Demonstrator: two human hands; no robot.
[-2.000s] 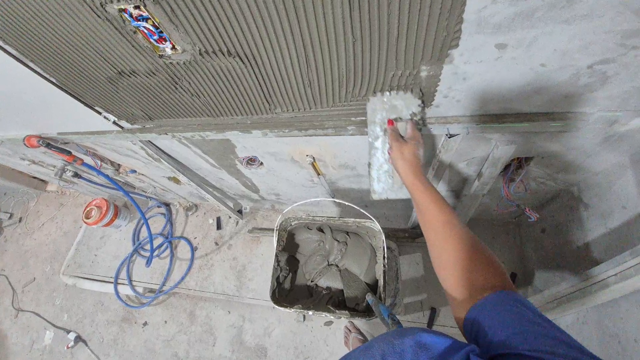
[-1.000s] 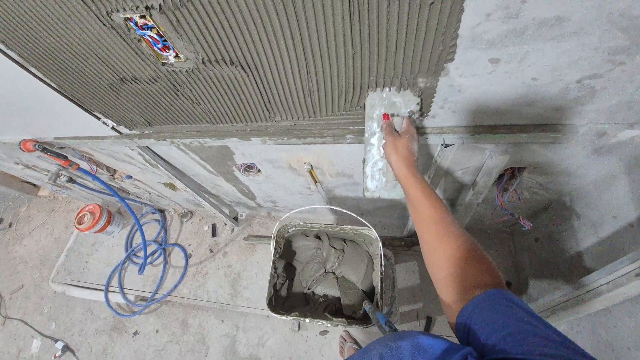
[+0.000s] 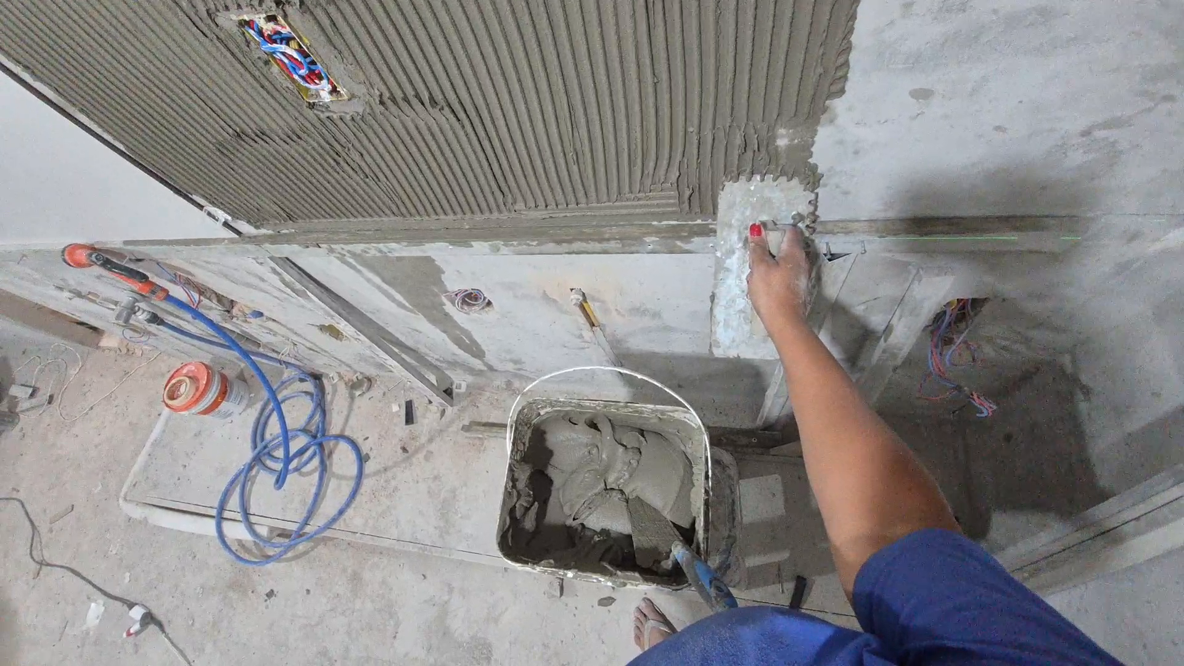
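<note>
My right hand [image 3: 777, 273] grips a notched steel trowel [image 3: 738, 319], whose toothed upper edge lies at the lower right corner of the ridged grey mortar [image 3: 555, 102] on the wall. Ridges run mostly up and down beside an electrical box of coloured wires [image 3: 294, 60]. Below the hand, to the left, stands a square bucket [image 3: 511, 444] of wet mortar [image 3: 647, 462] with its wire handle raised. A blue-handled trowel [image 3: 708, 573] leans in the bucket, its blade in the mortar. My left hand is out of the frame.
A coiled blue hose [image 3: 277, 416] runs from an orange-headed sprayer [image 3: 81, 256] at the left. Near it stands an orange-and-white tub [image 3: 199, 388]. Loose wires [image 3: 953, 361] hang from a wall opening at the right. A cable [image 3: 92, 585] crosses the floor. A sandaled foot [image 3: 652, 624] shows below the bucket.
</note>
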